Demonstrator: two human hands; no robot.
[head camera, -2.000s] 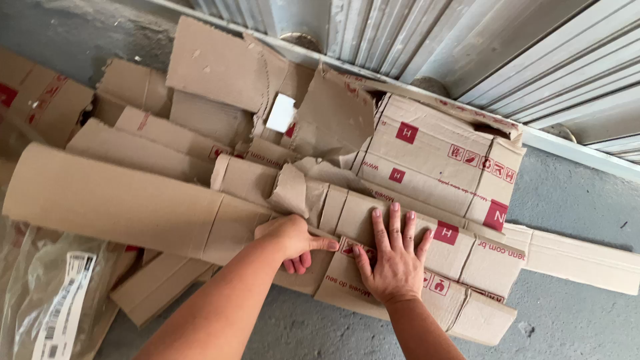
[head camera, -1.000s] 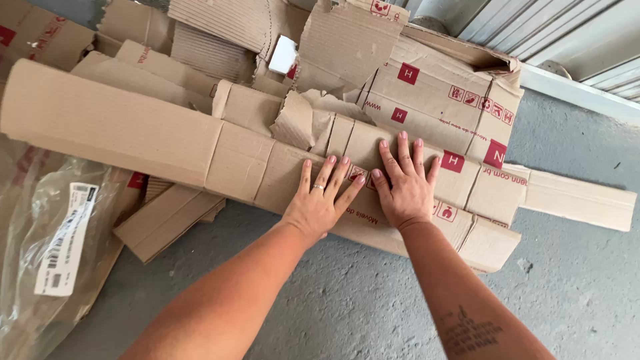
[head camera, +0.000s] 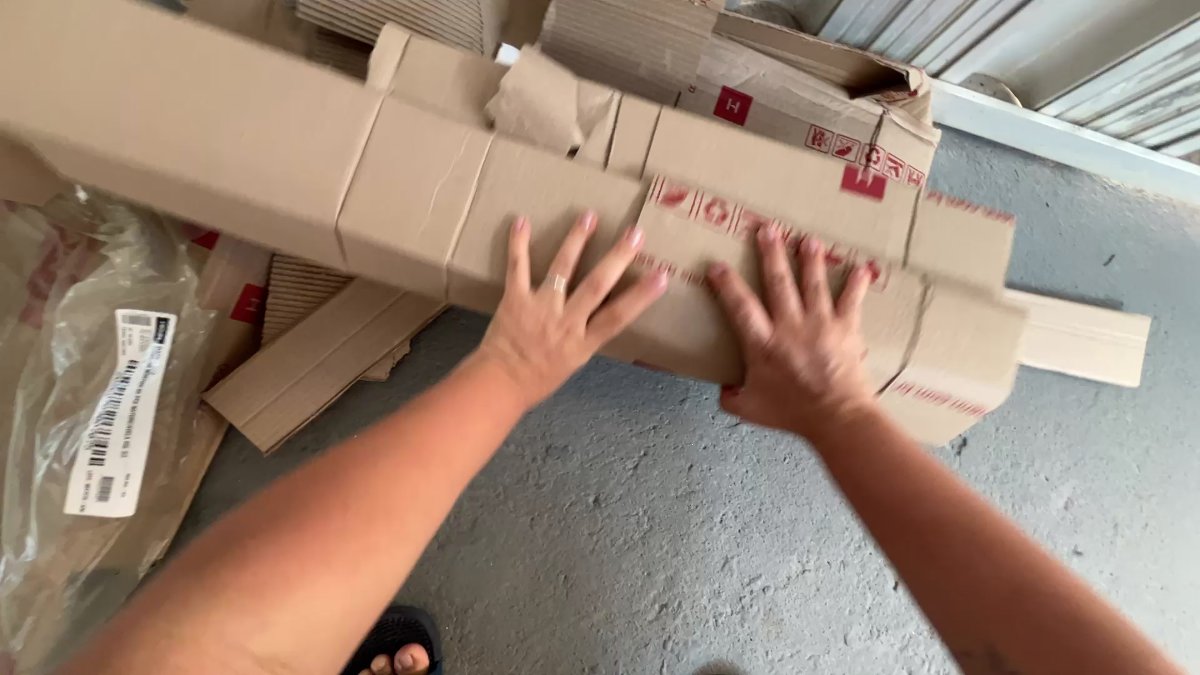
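My left hand (head camera: 553, 314), with a ring on one finger, lies palm down and fingers spread on a long folded piece of brown corrugated cardboard (head camera: 412, 197). To its right, my right hand (head camera: 797, 337) presses flat on the same piece, over red printed symbols, its fingers apart. Creases cross the cardboard, and one end runs out of view at the upper left. Behind it lies a flattened cardboard box (head camera: 787, 89) with red squares and a torn flap (head camera: 536, 98). A narrow cardboard strip (head camera: 1083, 337) sticks out at the right.
A clear plastic bag (head camera: 47, 375) with a white printed label (head camera: 122, 412) lies at the left, beside a folded cardboard strip (head camera: 323, 361). A ribbed metal shutter (head camera: 994, 37) stands at the upper right above the grey concrete floor (head camera: 581, 525). A sandaled foot (head camera: 403, 652) shows at the bottom.
My left hand, earlier at the cardboard's fold with its fingers bent, now lies flat with spread fingers. The long piece's near side now folds down toward me.
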